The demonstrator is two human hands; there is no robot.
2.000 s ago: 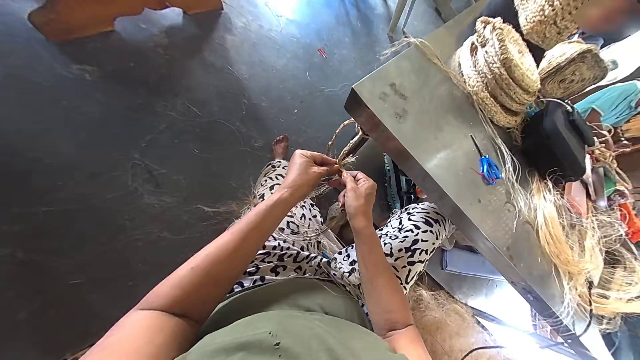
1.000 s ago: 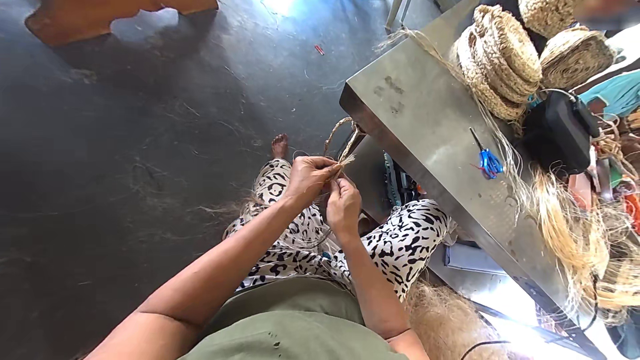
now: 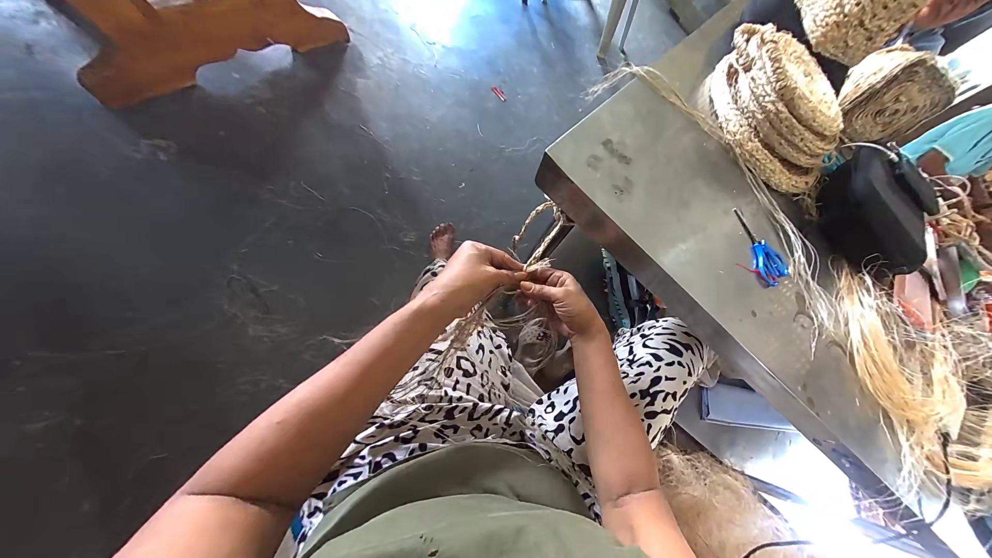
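Note:
A braided natural-fibre cord [image 3: 540,249] runs down from beside the table's near corner to my fingers. My left hand [image 3: 479,273] pinches its lower end, where loose strands begin. Thumb and fingers of my right hand [image 3: 564,298] grip the same spot, almost touching the left fingertips. Loose fibre strands [image 3: 465,329] hang below the hands over my patterned trousers. The cord's upper part loops near the table leg, and the exact grip is partly hidden by the fingers.
The metal table [image 3: 666,225] at the right bears blue-handled scissors [image 3: 766,262], coiled braids [image 3: 775,105], a black case [image 3: 876,209] and pale loose fibres [image 3: 883,341]. A wooden furniture base [image 3: 186,46] stands at the upper left. More fibre [image 3: 713,504] lies below the table.
Both hands stay at the cord's lower end while the fingers shift. The right hand has turned slightly, its thumb now lying across toward the left fingertips.

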